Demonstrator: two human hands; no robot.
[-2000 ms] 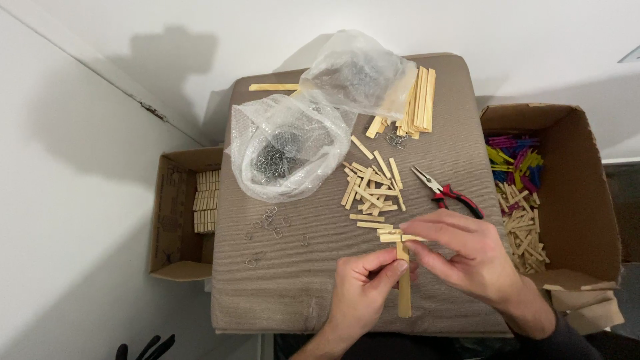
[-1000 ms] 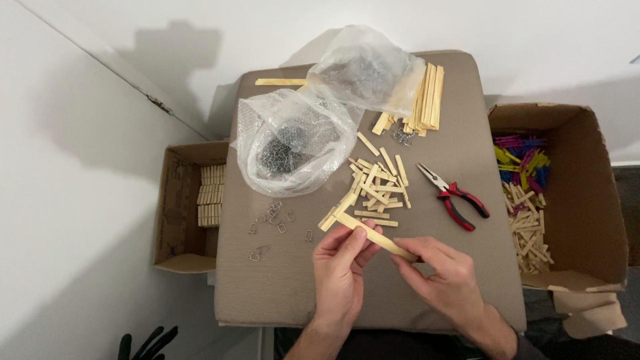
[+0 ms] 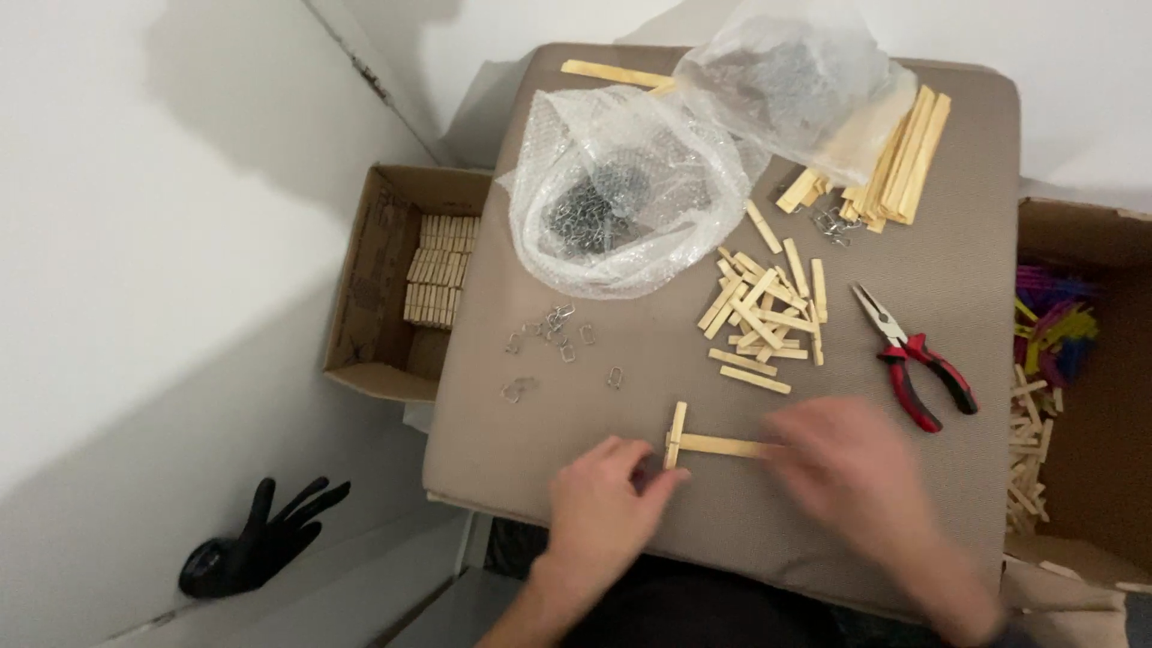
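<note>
My left hand (image 3: 612, 495) has its fingertips at the lower end of a small wooden clothespin (image 3: 676, 434), which sits crosswise at the left end of a flat wooden stick (image 3: 724, 445). The stick's right end meets the blurred fingers of my right hand (image 3: 832, 450). Above them lies a loose pile of wooden clothespin halves (image 3: 765, 310). Small metal springs (image 3: 558, 328) are scattered to the left. Needle-nose pliers with red and black handles (image 3: 913, 360) lie to the right of the pile, beside more springs (image 3: 835, 225) further back.
Two plastic bags (image 3: 630, 261) (image 3: 765, 72) holding metal springs stand at the back, near a stack of wooden sticks (image 3: 918, 162). A cardboard box (image 3: 378, 270) with stacked clothespins stands left; another box (image 3: 1102, 450) holds loose wooden and coloured pieces. A black hand-shaped object (image 3: 261, 544) is at lower left.
The stick, tilted one second ago, now lies nearly level with the clothespin crosswise at its left end. Both hands have moved apart, and the view has shifted left.
</note>
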